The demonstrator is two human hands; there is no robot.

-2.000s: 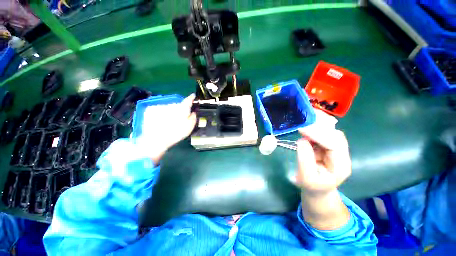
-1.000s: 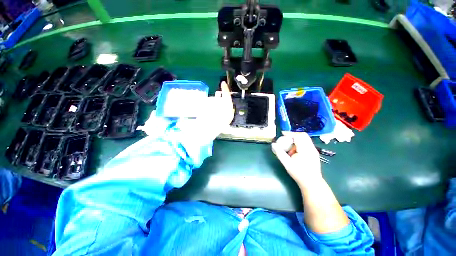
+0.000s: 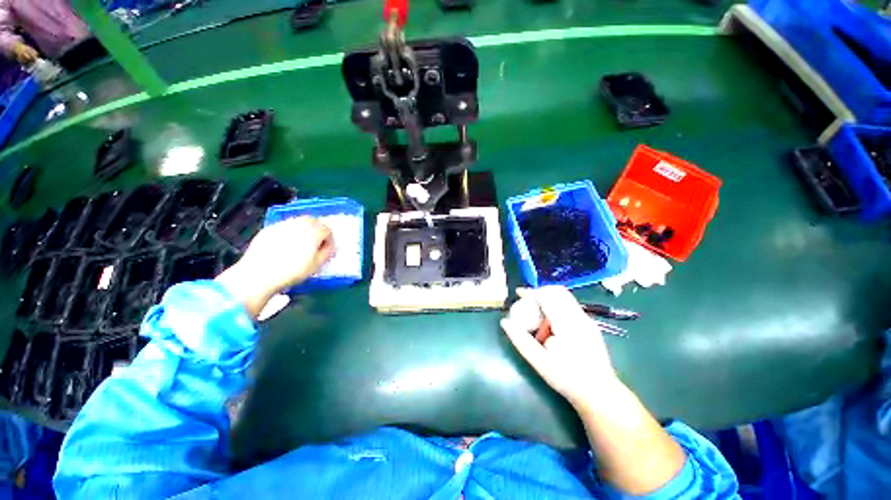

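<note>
A black housing shell (image 3: 464,252) lies open side up in the cream-white press fixture (image 3: 440,297), below the toggle press (image 3: 412,107). My left hand (image 3: 288,256) reaches over the left blue bin (image 3: 318,282), its fingertips bent down at the heap of small whitish parts (image 3: 344,244). Whether the fingers pinch a part cannot be told. My right hand (image 3: 562,342) rests on the mat right of the fixture, fingers curled around a small whitish round object (image 3: 526,313); its full shape is hidden.
Right of the fixture are a blue bin of black rings (image 3: 565,244), a red bin (image 3: 674,195), crumpled tissue (image 3: 640,269), a slim black tool (image 3: 614,312) and tweezers (image 3: 612,328). Housing shells (image 3: 122,273) lie in rows at left. A person's sleeve (image 3: 54,29) shows top left.
My left hand has moved left from the housing's side to the left bin, uncovering the housing. My right hand came left to the whitish object, then stayed there. The whole view has shifted.
</note>
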